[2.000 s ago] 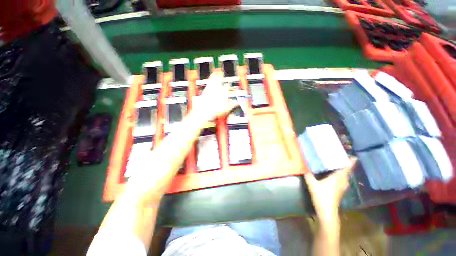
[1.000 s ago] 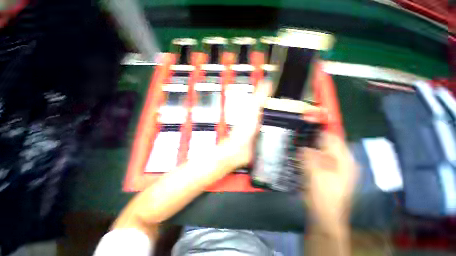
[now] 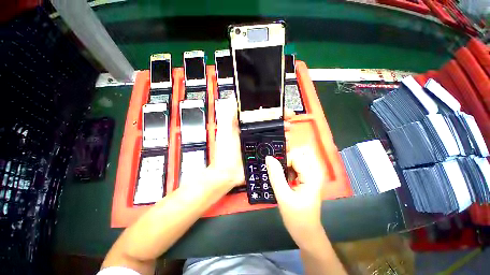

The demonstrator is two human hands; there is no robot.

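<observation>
An open flip phone (image 3: pixel 260 80) stands upright in front of me, its gold-framed dark screen above and black keypad (image 3: pixel 260 177) with white digits below. My left hand (image 3: pixel 228 147) holds it along its left side. My right hand (image 3: pixel 301 180) holds its right side, thumb on the keys just below the round navigation key. Behind it lies the red-orange phone tray (image 3: pixel 124 177) with several open flip phones (image 3: pixel 155 126) in two rows. Pale sheets cover their lower halves. The held phone and my hands hide part of the tray.
A small pile of film sheets (image 3: pixel 370 167) lies right of the tray, larger fanned piles (image 3: pixel 424 156) beyond it. Red trays (image 3: pixel 467 75) are stacked at right. A dark smartphone (image 3: pixel 94 149) and glossy black mass (image 3: pixel 27 134) are at left. A green conveyor (image 3: pixel 156 27) runs behind.
The flip phone in my hands has gone from tilted, with a pale sheet over its lower half, to upright with bare keys showing. My right thumb now rests on the keypad.
</observation>
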